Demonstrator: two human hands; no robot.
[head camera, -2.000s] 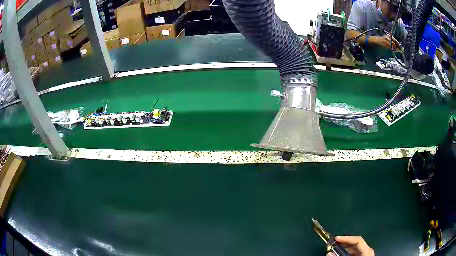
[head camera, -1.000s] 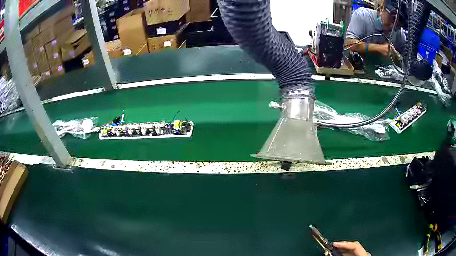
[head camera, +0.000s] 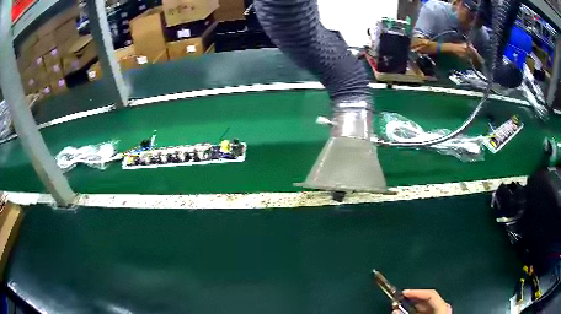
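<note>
My right hand (head camera: 426, 301) is at the bottom edge, right of centre, partly cut off. It is shut on a soldering iron (head camera: 389, 288), whose metal tip points up and left above the dark green bench (head camera: 203, 251). My left hand is out of the picture. A white power strip assembly (head camera: 184, 156) lies on the brighter green conveyor belt at the left, with small parts and a yellow block inside. Its bagged white cord (head camera: 88, 154) lies at its left end. A second power strip assembly (head camera: 504, 134) lies on the belt at the right, near another bagged cord (head camera: 424, 136).
A fume extraction hood (head camera: 348, 164) hangs from a ribbed duct (head camera: 310, 46) over the speckled rail (head camera: 172, 201). A grey post (head camera: 34, 132) stands left. Yellow-and-black pliers (head camera: 528, 283) lie at the lower right. Another person (head camera: 438, 30) works beyond the belt; cartons (head camera: 151, 40) stand behind.
The left strip has moved right along the belt and shows farther from the post. The right strip sits slightly farther right. The camera view has shifted a little. My right hand still holds the iron.
</note>
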